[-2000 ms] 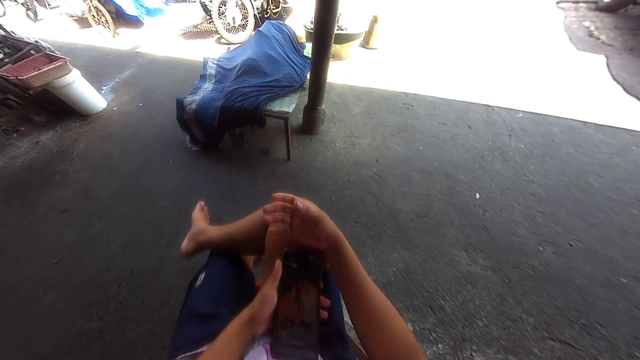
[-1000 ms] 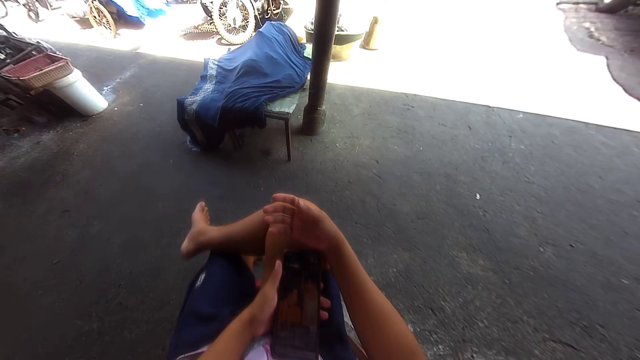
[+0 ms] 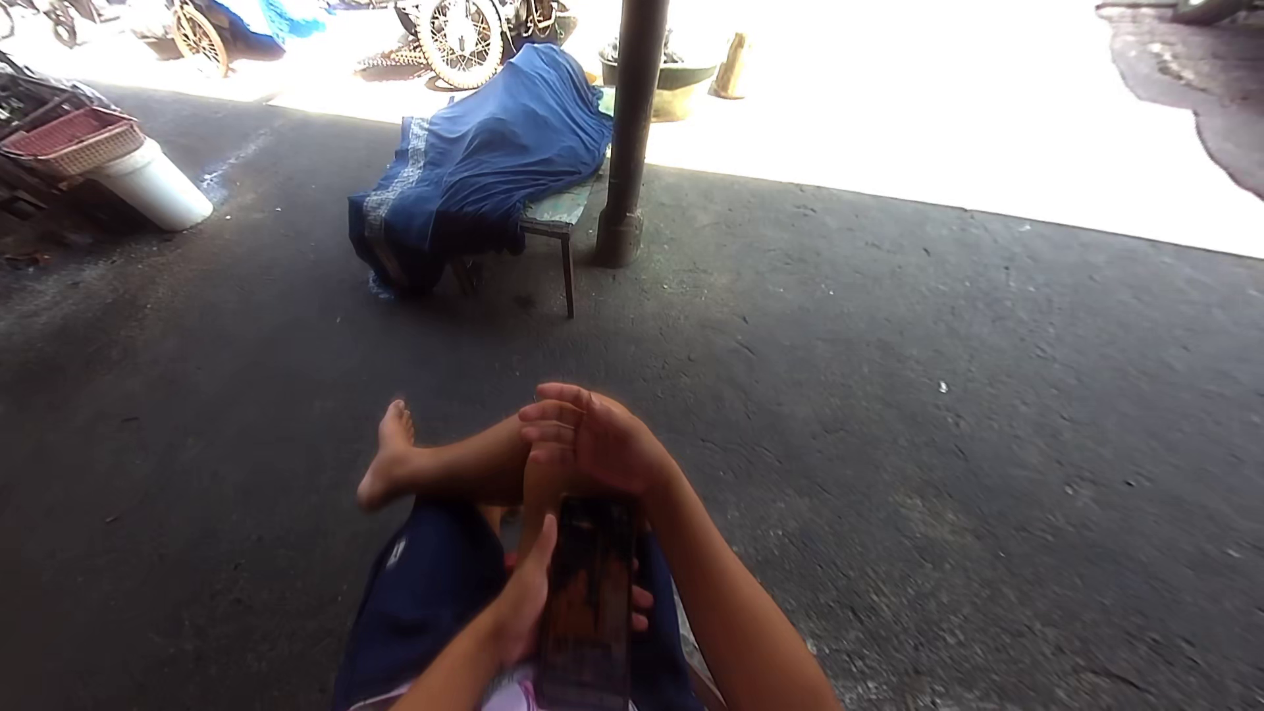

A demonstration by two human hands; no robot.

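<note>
A dark smartphone (image 3: 588,602) lies upright along my lap, held in my left hand (image 3: 528,597), the thumb on its left edge and fingertips showing past its right edge. Just beyond the top of the phone is my right hand (image 3: 602,439), palm turned up and to the left, fingers extended, nothing seen in it. It rests over my bent leg (image 3: 474,459), whose bare foot (image 3: 390,459) points out to the left. Dark blue shorts (image 3: 420,592) cover my thighs. The phone's screen is dark with reflections.
Ahead, a blue cloth (image 3: 494,148) drapes over a bench (image 3: 558,209) beside a dark metal post (image 3: 630,138). At left a white bucket (image 3: 158,188) stands near a red plastic basket (image 3: 74,141). Motorcycle wheels (image 3: 459,39) and a basin (image 3: 671,84) are in the sunlight beyond.
</note>
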